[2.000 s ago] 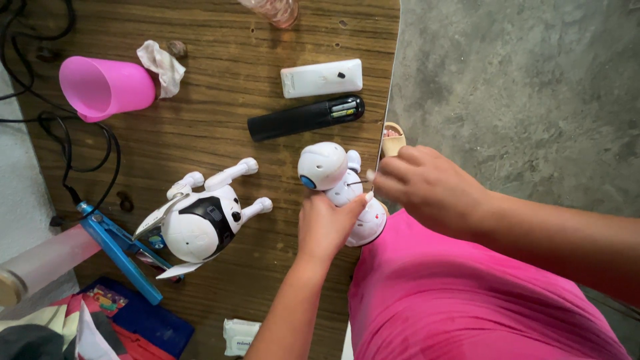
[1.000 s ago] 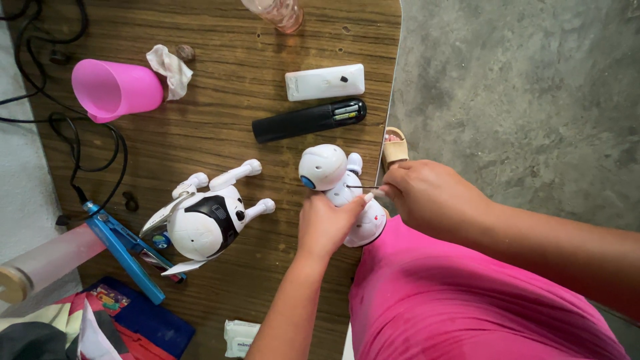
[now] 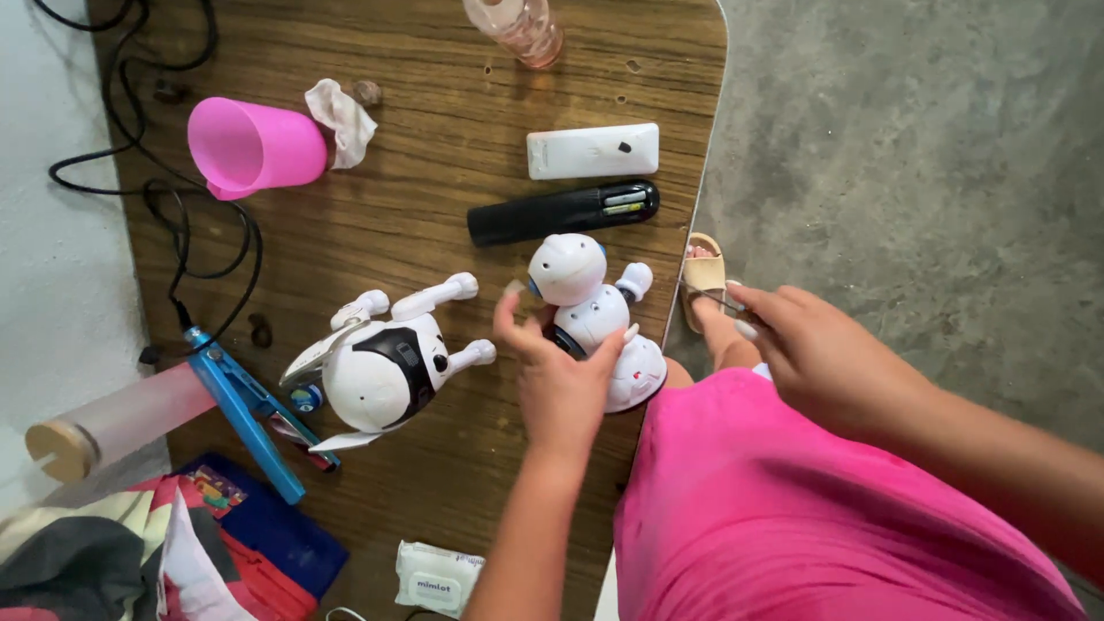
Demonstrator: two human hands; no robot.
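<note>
A small white toy robot (image 3: pixel 593 316) lies face down near the table's right edge, screw holes showing in its back. Around its middle is my left hand (image 3: pixel 559 366), thumb on the lower body and the other fingers partly lifted at the head side. To the right, off the toy, my right hand (image 3: pixel 798 349) pinches a thin, dark-shafted tool (image 3: pixel 711 295), perhaps a screwdriver; its tip is hard to make out. A white and black toy robot dog (image 3: pixel 379 371) lies left of my left hand. Above the toy robot is a black remote control (image 3: pixel 565 212) with batteries exposed.
A white remote (image 3: pixel 586 153) lies above the black one. Further left are a pink plastic cup (image 3: pixel 289 147), crumpled tissue (image 3: pixel 343 121), black cable (image 3: pixel 185 250) and blue hair straightener (image 3: pixel 246 414). A clear bottle (image 3: pixel 528 34) stands at the top, a wipes pack (image 3: pixel 435 580) lies below.
My right hand has drawn the thin tool away from the toy, to the right. My left hand's fingers have loosened and spread, and the toy's back shows more fully.
</note>
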